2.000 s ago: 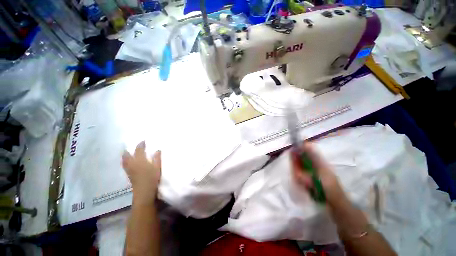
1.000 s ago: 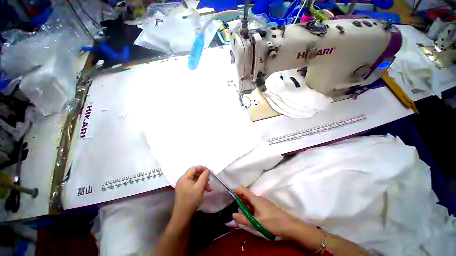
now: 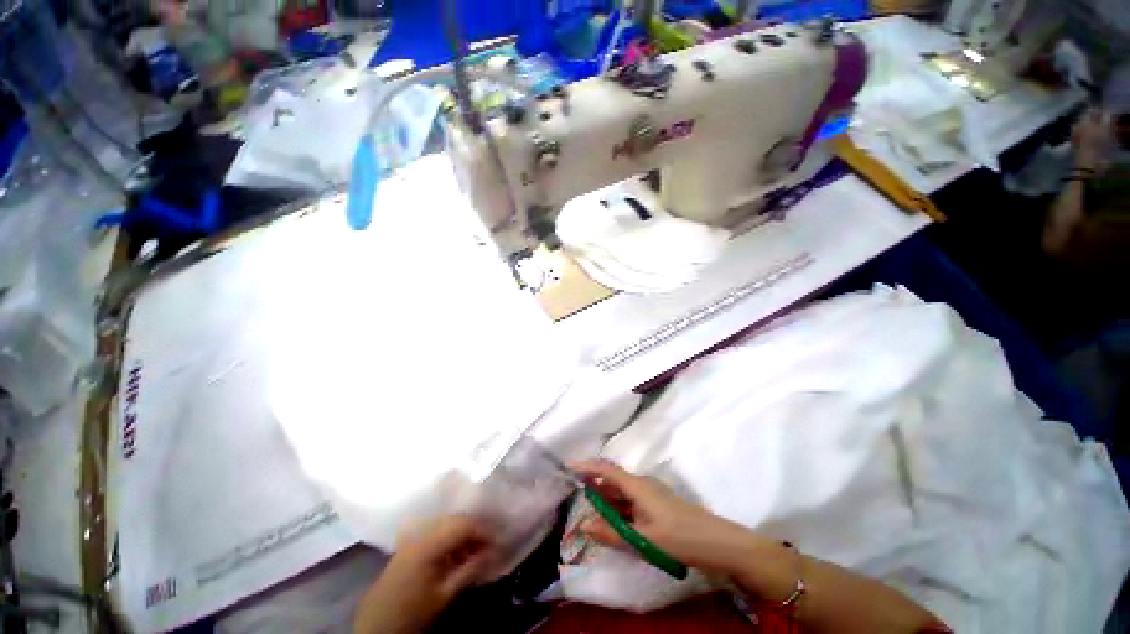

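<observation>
A white garment piece, overexposed in its middle, lies on the table and hangs over the front edge. My left hand is blurred at its lower edge, fingers bent on the cloth; its exact grip is unclear. My right hand holds scissors by the green handle. The blades point up and left at the cloth edge, right of my left hand; whether they are open is unclear. A large crumpled white heap lies right of my right hand.
The HIKARI sewing machine stands behind, with white cut pieces under its arm. A light-blue tube is left of its head. A yellow-orange flat piece lies right. Clear plastic is at left. Another person's arm shows at far right.
My right hand came from over the right heap to the cloth's front edge with the scissors. My left hand moved from the tabletop cloth down to this edge, and lower since one second ago. The view shifted.
</observation>
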